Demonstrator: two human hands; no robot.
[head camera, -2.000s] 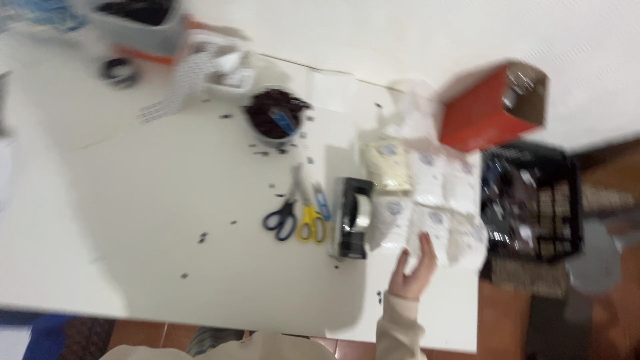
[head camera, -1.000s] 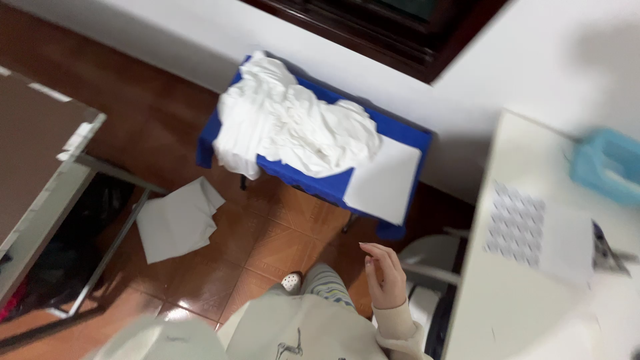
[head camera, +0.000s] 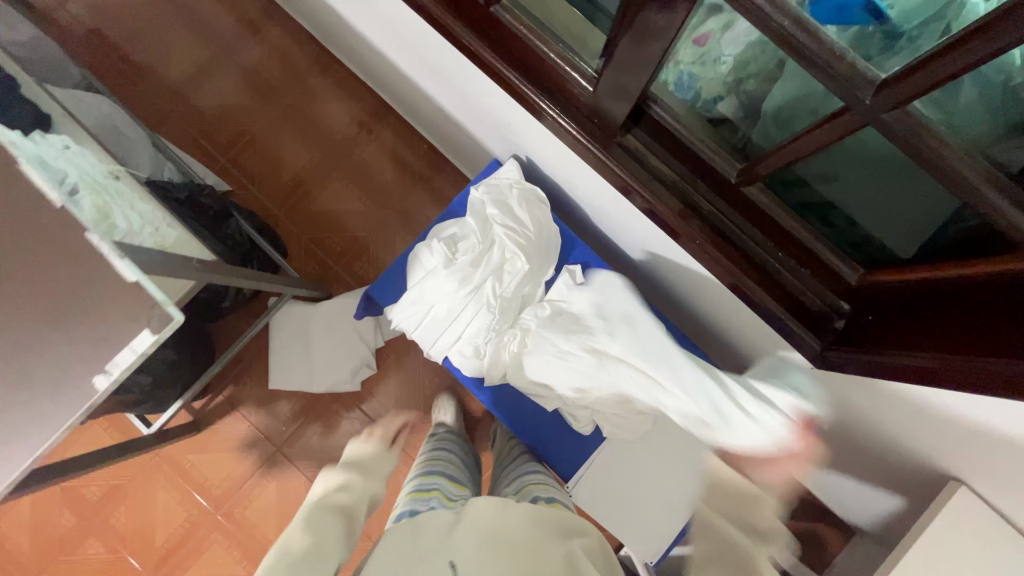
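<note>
White fabric (head camera: 592, 344) lies heaped on a small table with a blue cover (head camera: 552, 440). One end of it is stretched out to the right, where my right hand (head camera: 788, 452), blurred by motion, grips it. My left hand (head camera: 390, 432) hangs over the floor near my legs, also blurred, and touches no fabric; its finger positions are unclear. A flat white sheet (head camera: 640, 480) lies on the blue cover's near right end, below the lifted fabric.
A metal-framed table (head camera: 172, 320) stands at the left with black bags (head camera: 168, 360) under it. White sheets (head camera: 320, 344) lie on the tiled floor. Behind the blue table runs a white wall with a dark wooden window frame (head camera: 720, 264). A white table corner (head camera: 952, 536) is at lower right.
My right hand, holding nothing one second ago, now grips the fabric and has pulled one end out to the right. The view has turned from the worktable to the blue-covered table.
</note>
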